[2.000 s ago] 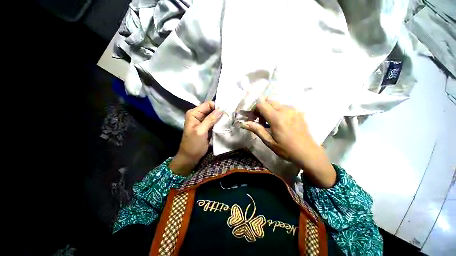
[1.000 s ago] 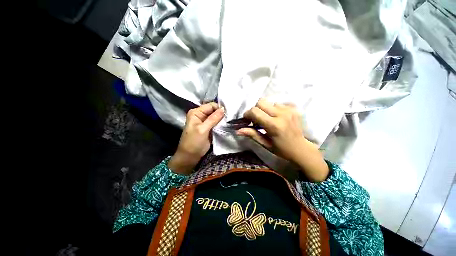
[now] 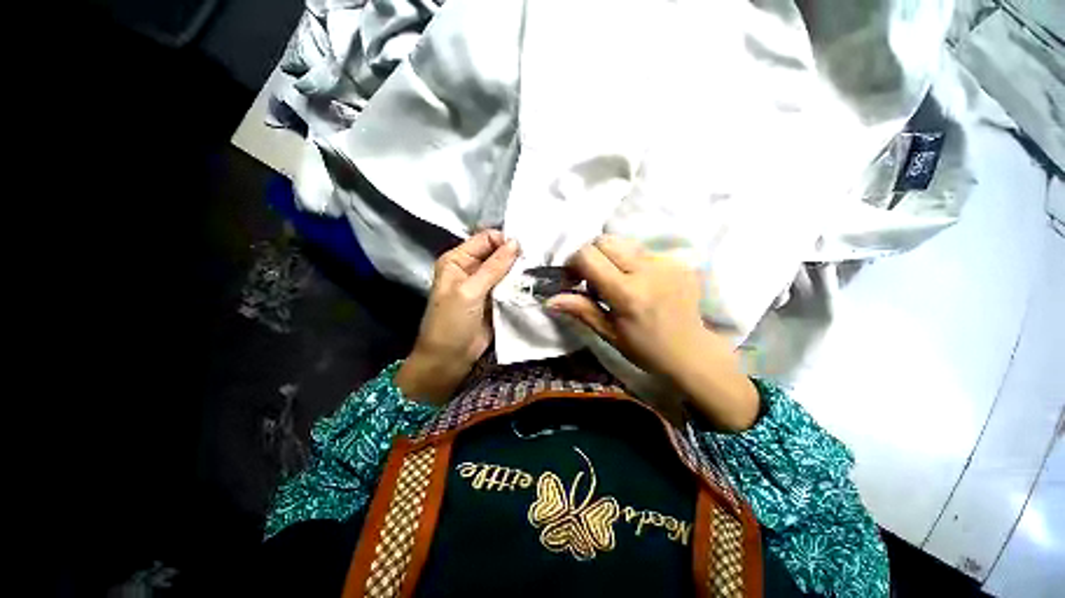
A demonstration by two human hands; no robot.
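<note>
A large off-white garment (image 3: 654,105) lies crumpled across the table, its lower corner hanging near my apron, much of it glaring white. My left hand (image 3: 461,306) pinches the garment's edge between thumb and fingers. My right hand (image 3: 642,306) holds small dark thread snips (image 3: 547,282), their pointed blades toward my left fingertips, over the cloth; their grip is hidden in my palm. A dark neck label (image 3: 918,161) with white lettering shows at the garment's right side.
The white worktable (image 3: 923,350) shows at the right, with thin joint lines. Grey-green cloth (image 3: 1022,70) lies at the top right. A pale board edge (image 3: 266,146) is at the upper left. Something blue (image 3: 333,240) hangs below the garment. Pale tangles (image 3: 275,286) show on the dark floor.
My right hand has shifted slightly left, and the snips' dark blades now show more clearly over the cloth. My left hand still pinches the edge in nearly the same place.
</note>
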